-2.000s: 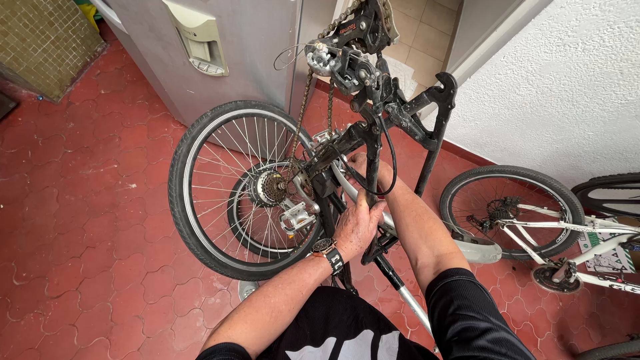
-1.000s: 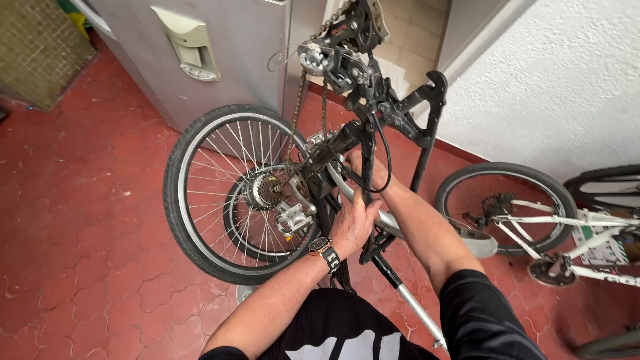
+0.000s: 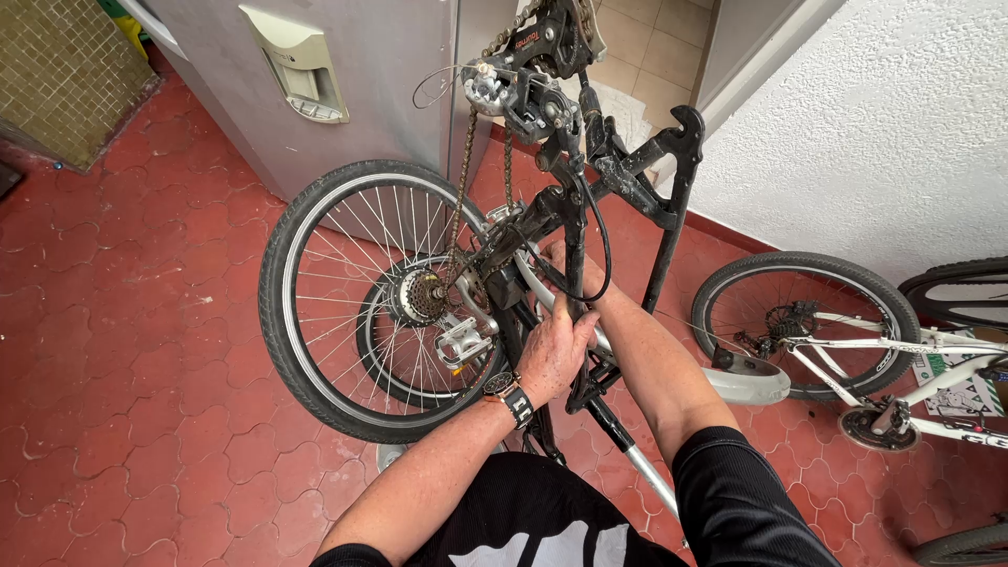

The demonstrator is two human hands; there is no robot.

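A black bicycle frame stands on end before me, its dropout end up. My left hand, with a wristwatch above it on the wrist, is closed around a black frame tube. Behind the frame, my right hand is mostly hidden by the tubes; what its fingers do cannot be seen. A rear derailleur hangs at the top with the chain looped down. A black cable curves beside the tubes. A pedal and a spoked wheel with a cassette are at the left.
A grey refrigerator with a dispenser stands behind the wheel. At the right, a white bicycle is by the textured white wall. A silver mudguard and a silver tube extend over the red tiled floor.
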